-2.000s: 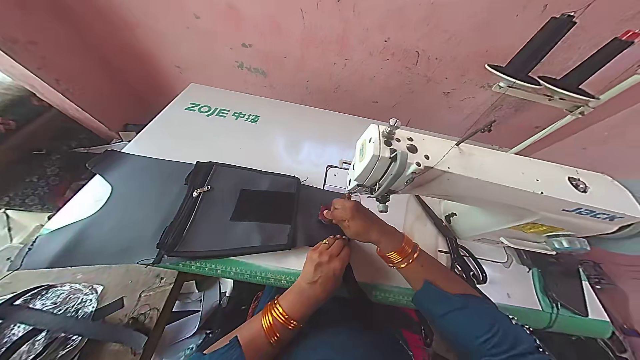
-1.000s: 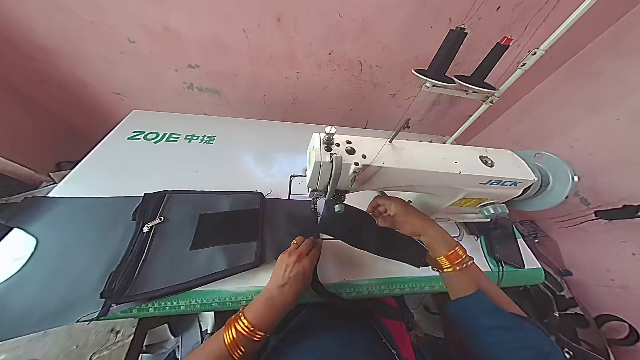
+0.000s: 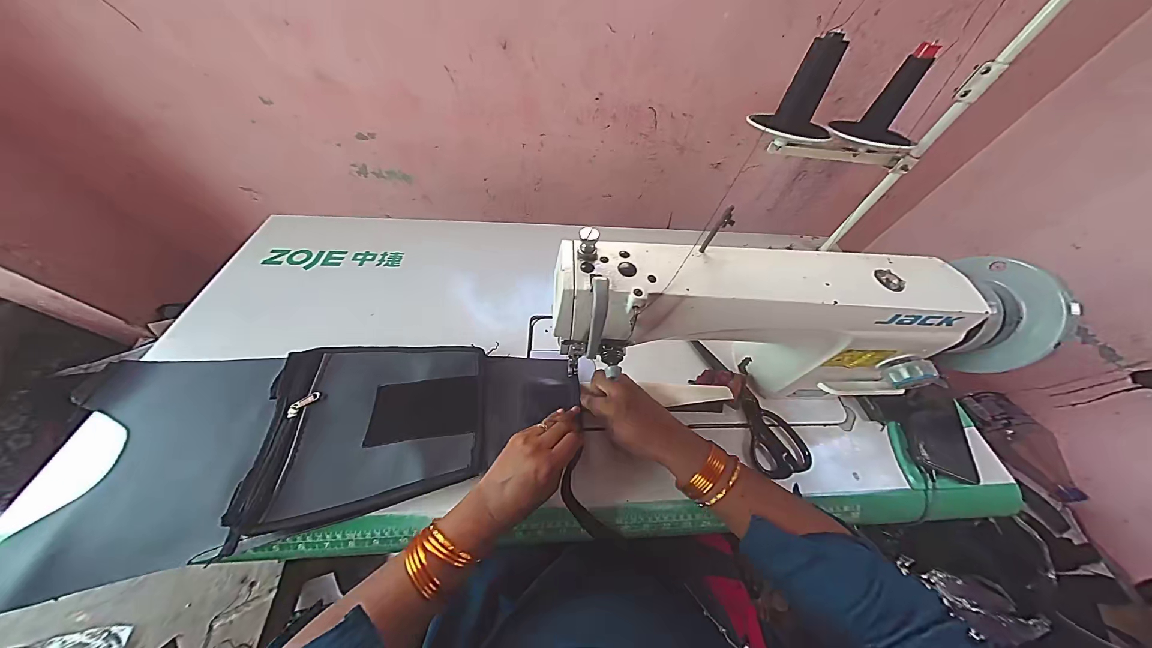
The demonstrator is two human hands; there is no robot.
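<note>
Grey sheet material [image 3: 162,432] lies across the left of the sewing table, with a zippered pocket panel [image 3: 342,450] on it that bears a black patch [image 3: 423,411]. Its right edge reaches the needle area of a white Jack sewing machine [image 3: 756,297]. My left hand [image 3: 531,459] presses and pinches that edge just in front of the presser foot [image 3: 573,358]. Close beside it, my right hand [image 3: 630,414] has its fingers at the same edge, right of the needle; what its fingertips hold is partly hidden. A black binding strip [image 3: 576,504] hangs from the edge below my left hand.
Black-handled scissors [image 3: 774,441] lie right of my right hand, under the machine arm. A green measuring tape [image 3: 648,517] runs along the table's front edge. Two black thread cones [image 3: 810,85] stand on the rack at upper right. A dark flat item [image 3: 936,436] rests at the table's right end.
My right hand has moved left from the dark piece it was at right of the needle, to the edge beside my left hand. The scissors now show under the machine arm.
</note>
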